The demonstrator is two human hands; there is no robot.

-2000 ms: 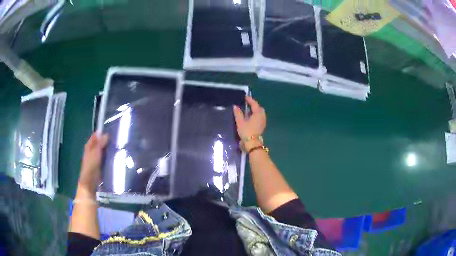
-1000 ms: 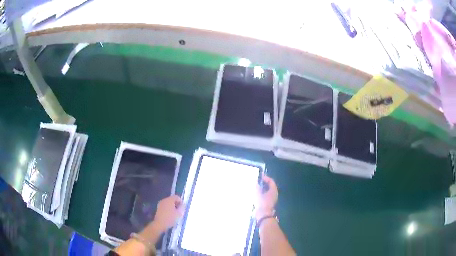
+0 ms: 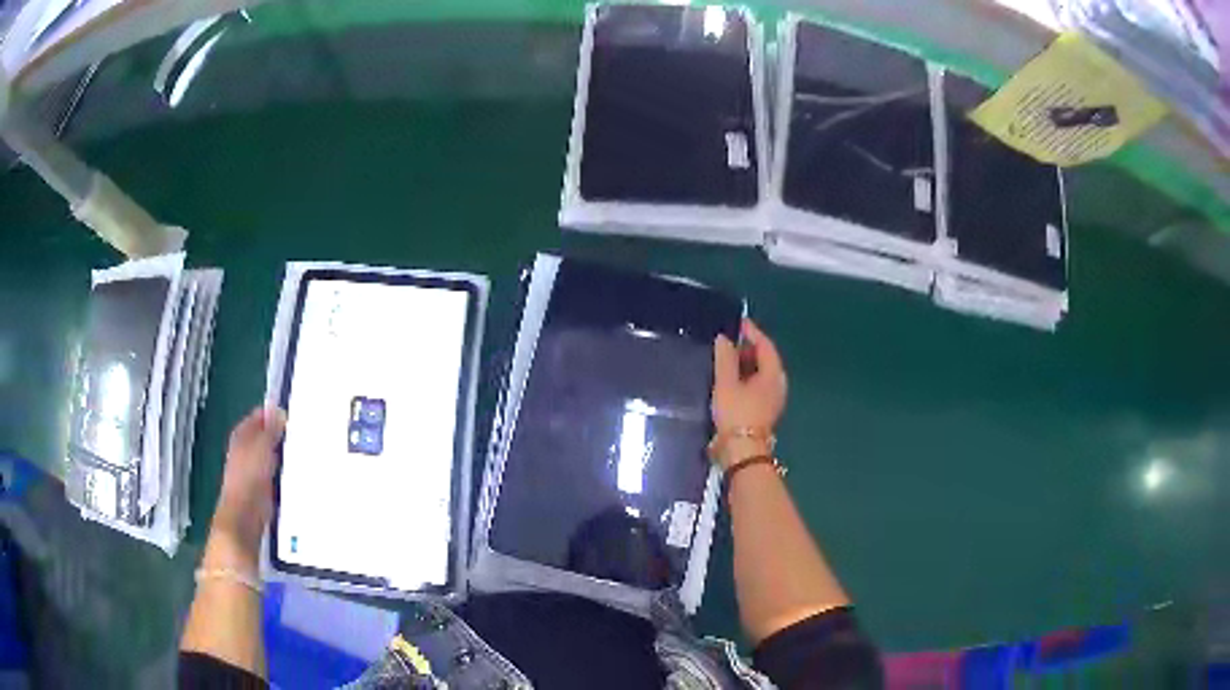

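Observation:
A lit tablet (image 3: 385, 506) with a white screen, black border and small dark block at its centre lies in a white sleeve in front of me. My left hand (image 3: 251, 465) holds its left edge, with the fingertips hidden at or under the rim. A dark tablet (image 3: 580, 418) lies just right of it, slightly turned, over white edges, with a small white label near its lower right corner. My right hand (image 3: 749, 384) grips its upper right edge, the thumb at the rim.
Three tablet stacks (image 3: 668, 121) with black tops stand in a row at the back. Another stack (image 3: 122, 391) stands at far left. A yellow card (image 3: 1070, 101) hangs at the shelf edge. Blue bins (image 3: 324, 634) are below the bench edge.
The left tablet's screen has gone from black to lit, and the right one from white to black. My left hand has moved from between the tablets to the left one's outer edge.

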